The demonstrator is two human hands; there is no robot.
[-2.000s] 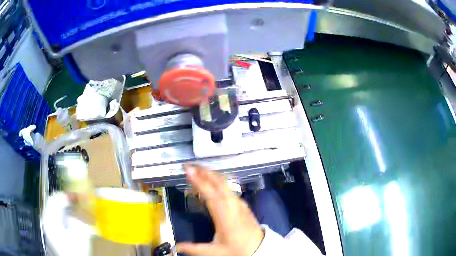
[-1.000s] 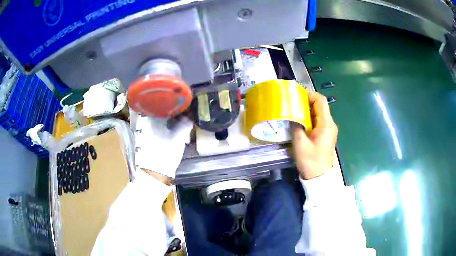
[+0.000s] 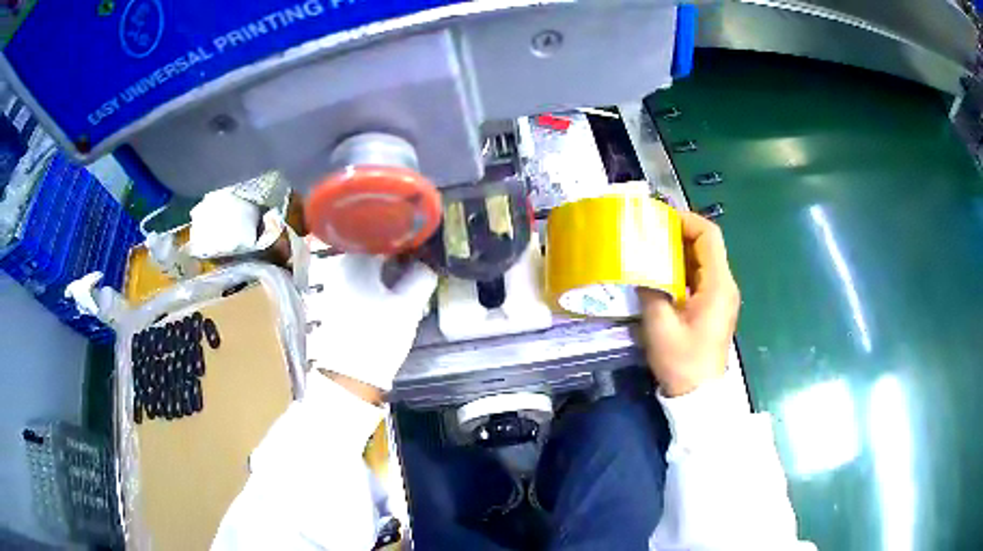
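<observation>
My right hand, bare, grips a wide yellow tape roll upright at the right of the slotted table. My left hand, in a white glove, is at the left of the white print fixture; its fingertips are partly hidden below the red-orange knob, so I cannot tell what they hold. A black part sits in the fixture, partly covered by the printing pad holder with two pale strips.
The blue printer head overhangs the table. The lined tray with rows of black parts is at left. White wipes lie behind it. Blue crates stand far left. A spray bottle's white trigger is near the tray.
Since two seconds ago, the tape roll has gone from over the tray to my right hand at the table's right. My left hand has moved onto the table beside the fixture.
</observation>
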